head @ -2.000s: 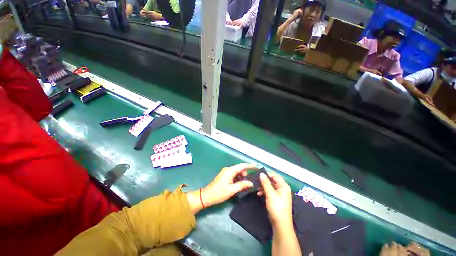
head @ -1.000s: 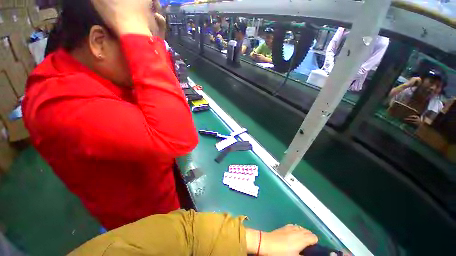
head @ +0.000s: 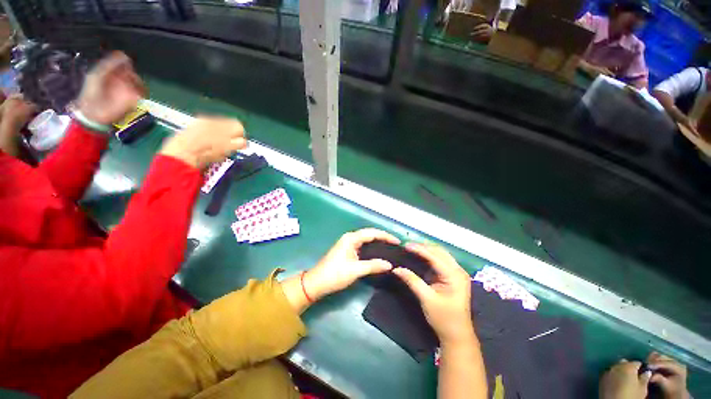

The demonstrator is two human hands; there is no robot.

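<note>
My left hand (head: 348, 269) and my right hand (head: 440, 290) are side by side over the green bench. Both grip a black piece (head: 397, 255) between fingers and thumbs, and it looks bent into a curve. The fingers hide its ends. A pile of flat black pieces (head: 538, 351) lies under and to the right of my right hand. A printed card sheet (head: 505, 288) with a pink-red pattern shows at the pile's far edge.
More printed card sheets (head: 265, 217) and dark strips (head: 226, 185) lie left. A red-sleeved person (head: 140, 234) reaches over the bench at left. Another person's hands (head: 644, 379) are at lower right. A pale rail (head: 405, 216) with an upright post (head: 321, 93) runs along the bench's far side.
The view has swung back right and down from the red-sleeved person, whose hands are now over the bench. Both my hands are in view again, with the black piece between them.
</note>
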